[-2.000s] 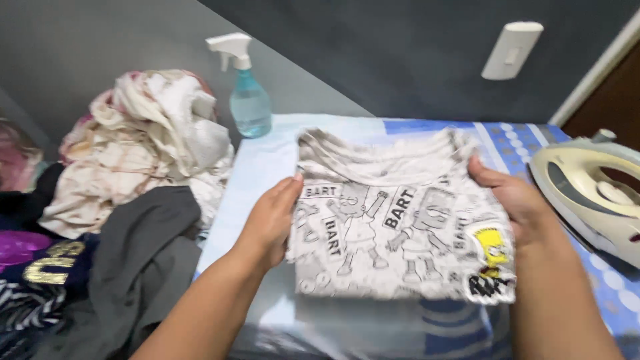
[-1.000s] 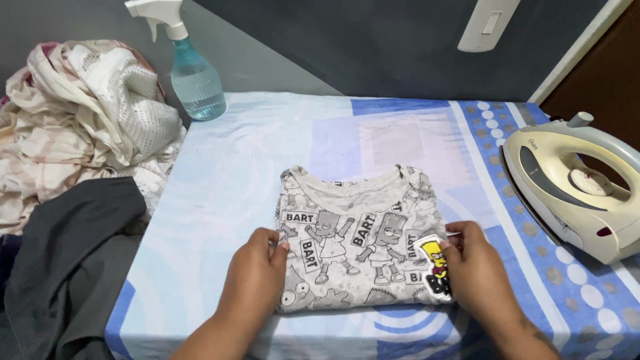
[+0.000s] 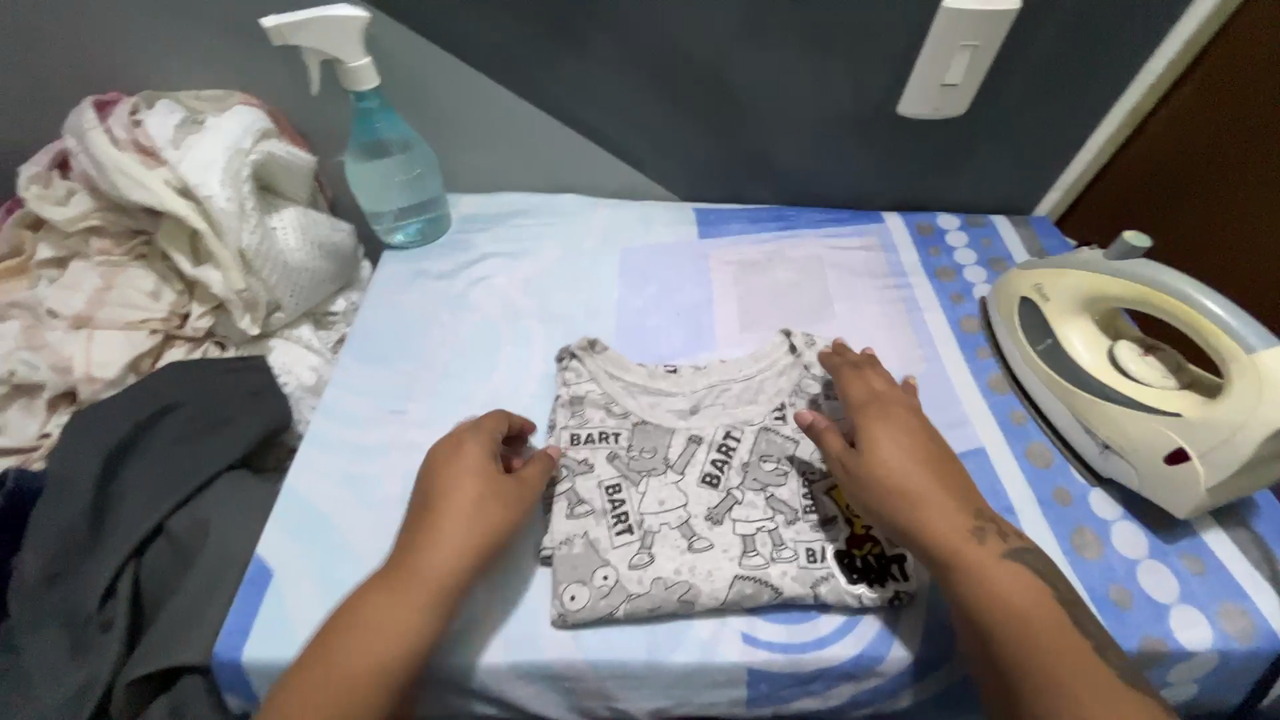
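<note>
A folded grey T-shirt with cartoon prints lies flat on the cloth-covered table, its neckline toward the wall. At the shirt's left edge is my left hand, fingers curled, thumb and fingertips close to the fabric; whether they pinch it I cannot tell. My right hand rests over the shirt's upper right side, fingers spread and pointing toward the wall, partly covering the yellow and black patch.
A cream clothes iron sits on the table's right side. By the back left corner stands a blue spray bottle. Crumpled light fabrics and a dark grey garment are heaped at the left. A switch plate is on the wall.
The shirt, held up between both hands two seconds ago, now lies on the table. My right hand has moved from its lower right edge up to the shoulder area.
</note>
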